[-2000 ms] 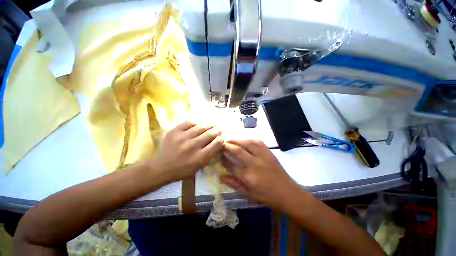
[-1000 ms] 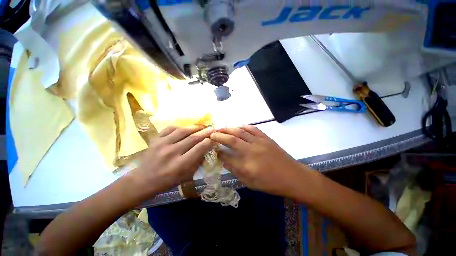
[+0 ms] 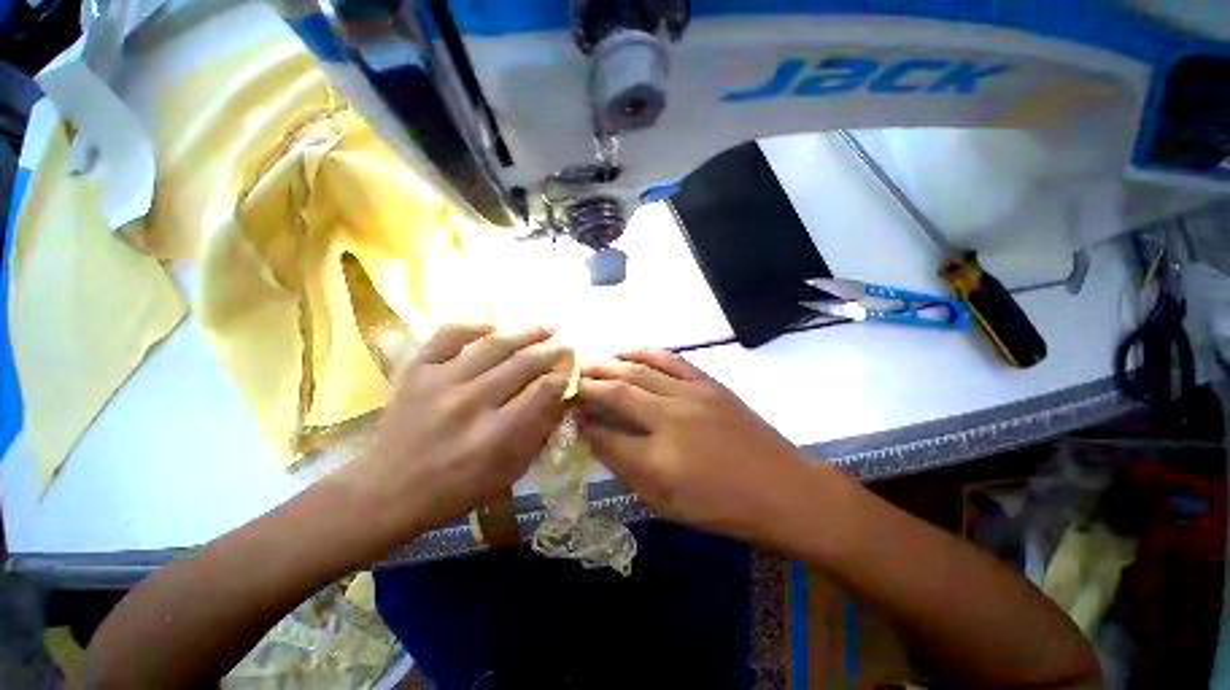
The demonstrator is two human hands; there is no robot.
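Note:
Pale yellow fabric (image 3: 250,256) lies bunched left of the needle area and runs under my left hand. My left hand (image 3: 472,411) presses on the fabric edge just in front of the brightly lit needle area. My right hand (image 3: 675,425) pinches the fabric and lace with its fingertips, close beside the left fingertips. Beige lace trim (image 3: 573,519) hangs from between my hands over the table's front edge. The white sewing machine (image 3: 863,81) stands behind my hands. Glare hides the needle and presser foot.
Right of the needle lie a flat black rectangle (image 3: 755,243), blue-handled snips (image 3: 911,307), a yellow-and-black screwdriver (image 3: 996,310) and black scissors (image 3: 1156,344). A brown strip (image 3: 496,522) hangs over the front edge. White-grey stiff strips (image 3: 122,148) lie upper left. A basin (image 3: 391,670) is below.
The view has shifted since two seconds ago. My right fingers have drawn in against the left ones at the fabric edge. Both hands stay on the work, and the lace end hangs differently.

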